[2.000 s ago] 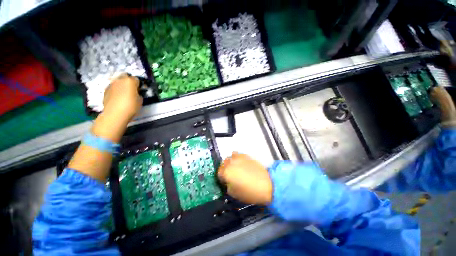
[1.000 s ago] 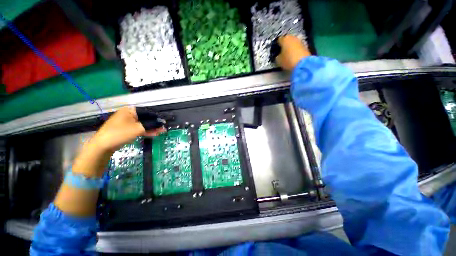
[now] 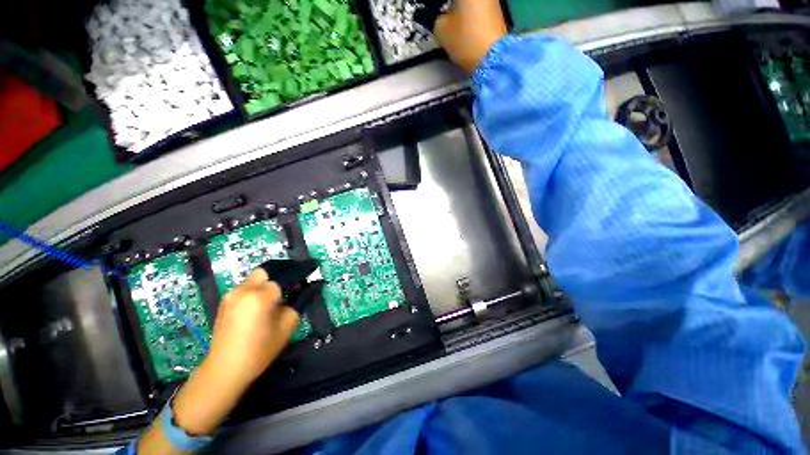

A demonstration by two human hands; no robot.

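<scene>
Three green printed circuit boards sit side by side in a black carrier (image 3: 355, 342): left board (image 3: 164, 324), middle board (image 3: 244, 249), right board (image 3: 360, 262). A small green connector (image 3: 309, 206) is at the right board's far edge. My left hand (image 3: 253, 315), with black finger cots, is over the middle board and covers its near part. A small white connector (image 3: 314, 275) shows at its fingertips, beside the right board's left edge. My right hand (image 3: 471, 34) is at the white-grey bin (image 3: 395, 27), near the top edge; its fingertips are partly hidden.
A bin of white connectors (image 3: 155, 75) and a bin of green connectors (image 3: 289, 49) stand beyond the far rail (image 3: 293, 129). Cross bars and a spoked black wheel (image 3: 643, 121) are to the right. Another carrier's board (image 3: 790, 84) and a blue sleeve (image 3: 782, 258) are at the right edge.
My left hand has moved from the carrier's far edge nearer, to between the middle and right boards. My right hand remains at the white-grey bin. The view has shifted, so the bins sit higher.
</scene>
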